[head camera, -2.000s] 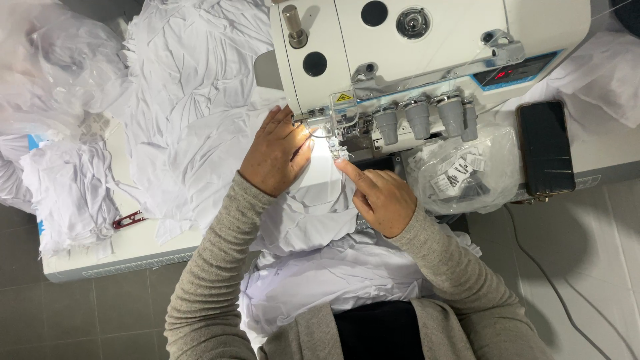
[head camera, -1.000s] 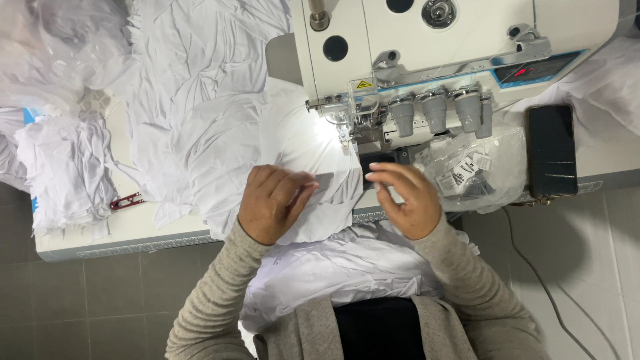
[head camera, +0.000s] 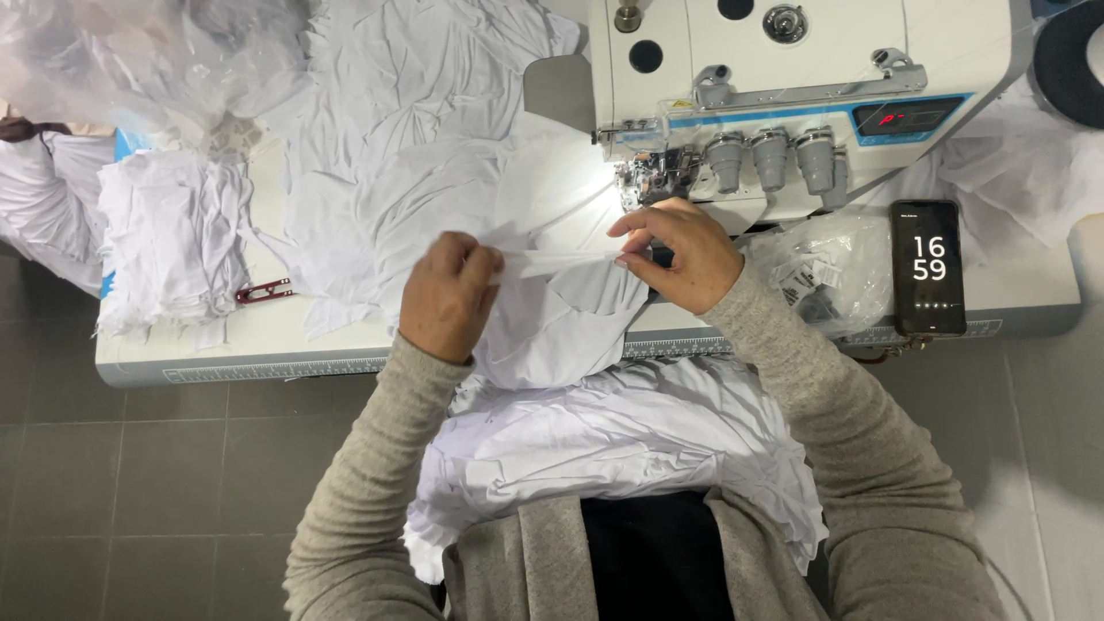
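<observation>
Between my two hands a narrow strip of white fabric (head camera: 561, 262) is stretched level, in front of the sewing machine. My left hand (head camera: 450, 295) is closed on its left end. The thumb and fingertips of my right hand (head camera: 681, 252) pinch the right end, just below the lit needle area (head camera: 655, 177) of the overlock sewing machine (head camera: 811, 78). Under the strip, crumpled white knit cloth (head camera: 405, 172) covers the table and reaches its front edge. More white cloth (head camera: 621, 431) lies bunched over my lap.
On the left are a stack of white fabric pieces (head camera: 177, 241), red thread snips (head camera: 265, 291) and clear plastic bags (head camera: 198, 60). A plastic bag with labels (head camera: 828, 276) and a smartphone (head camera: 929, 267) lie at the right. The table edge (head camera: 276, 366) carries a printed ruler.
Two seconds ago both hands were at the needle area; they have come down toward the front edge and moved apart. A strip now shows stretched between them. The phone screen has lit up.
</observation>
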